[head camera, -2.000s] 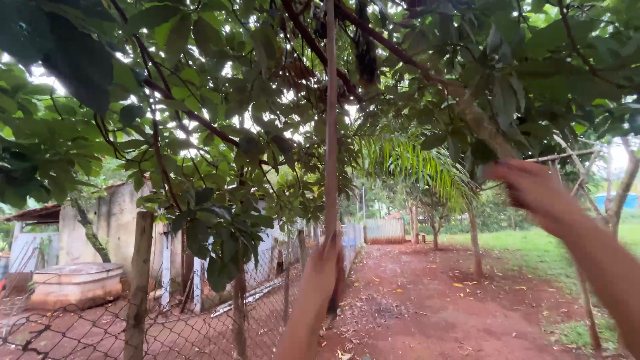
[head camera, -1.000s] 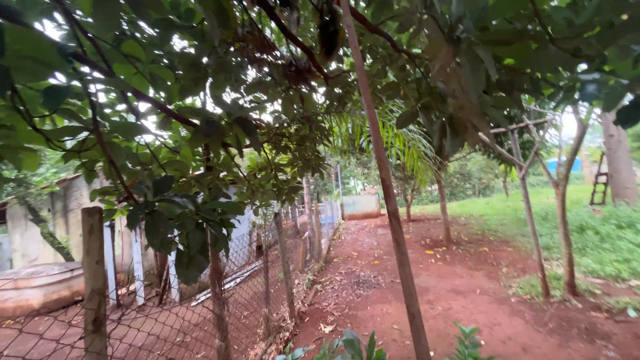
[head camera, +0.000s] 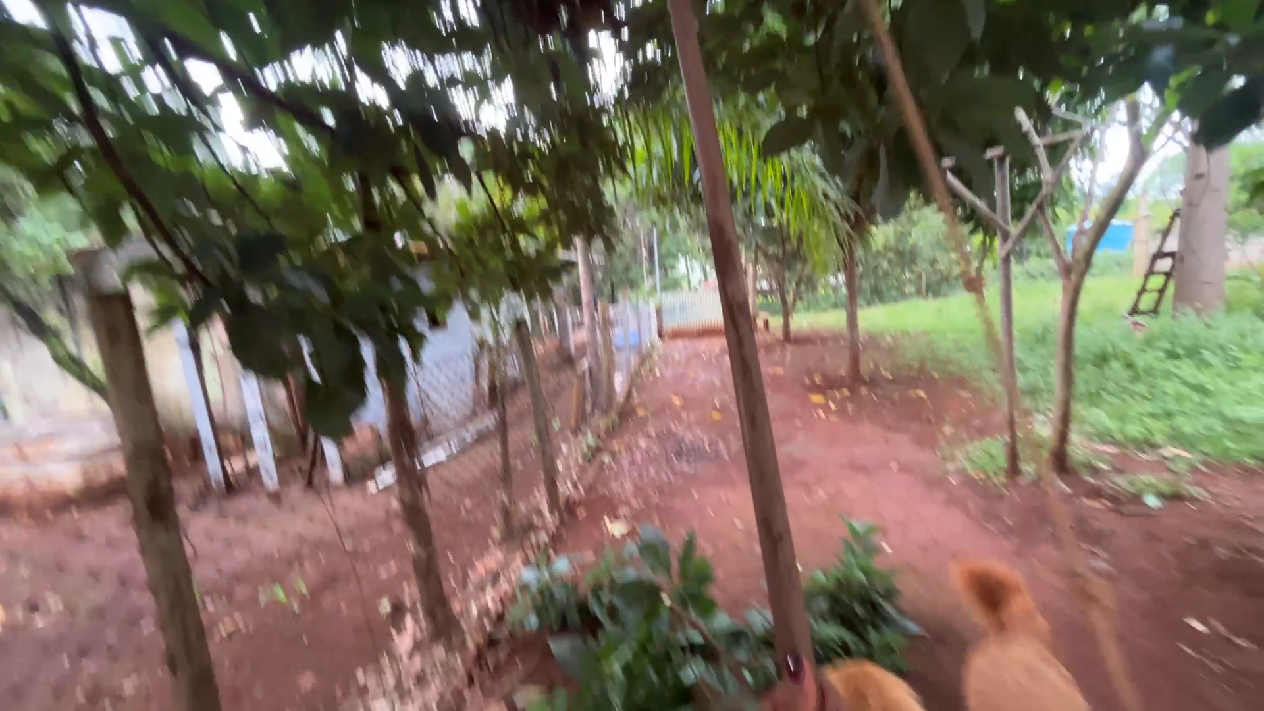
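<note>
A long wooden pole (head camera: 736, 296) slants from the top middle of the head view down to the bottom edge. Around its lower end, mostly cut off by the frame, are the fingers of my left hand (head camera: 793, 688), with one dark nail showing. My right hand is out of view. Leafy branches (head camera: 326, 296) hang across the top. A thin, blurred stick or cord (head camera: 928, 158) runs down on the right. Close to the pole's foot grows a low green shrub (head camera: 652, 617).
Orange-furred animals, one with its tail raised (head camera: 1017, 652), are at the bottom right. Wooden posts (head camera: 153, 494) and wire fencing stand on the left. Slender trees (head camera: 1071, 346) and a ladder (head camera: 1153, 272) are on the right. Red soil (head camera: 889, 474) carries fallen leaves.
Two seconds ago both hands showed, the left on the pole and the right raised near a branch; the right has left the view. The shrub and orange animals have come into sight below.
</note>
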